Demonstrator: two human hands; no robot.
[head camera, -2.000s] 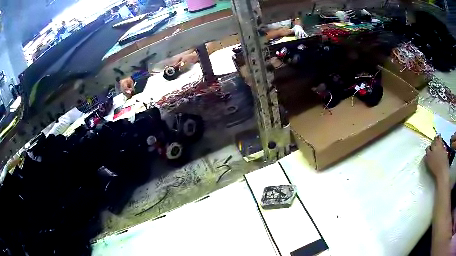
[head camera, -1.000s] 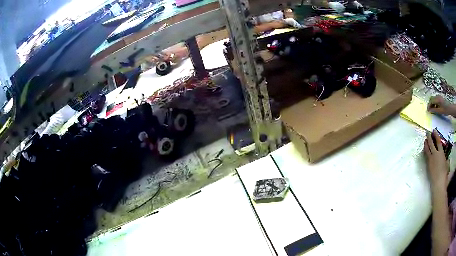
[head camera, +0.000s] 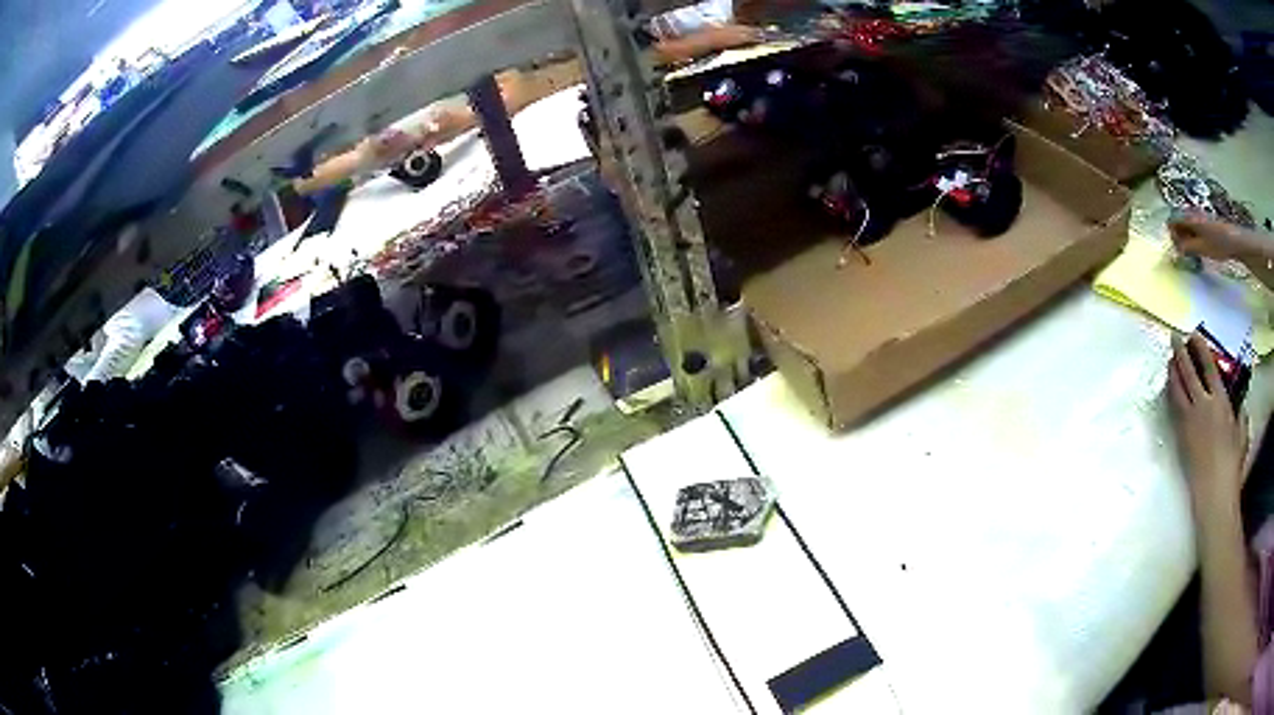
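Observation:
Neither of my hands is in the picture. Nearest in front of me, a grey speckled block (head camera: 721, 513) lies on the white bench (head camera: 489, 629) between two dark lines. A short black strip (head camera: 824, 673) crosses the lower end of the lines. Behind the block, an open cardboard tray (head camera: 950, 328) holds black wired units with red and white patches (head camera: 974, 189).
A slotted metal post (head camera: 646, 182) stands left of the tray. A dark heap (head camera: 182, 489) and a wheeled chassis (head camera: 419, 394) lie at left. At right, a person's hands (head camera: 1204, 405) are at a yellow sheet (head camera: 1153, 286), one on a small black-and-red item. Wires (head camera: 1104, 105) lie behind.
The whole view has shifted, so the block, tray and post appear further left and slightly higher. The other person's far hand has come into view over the pale sheet.

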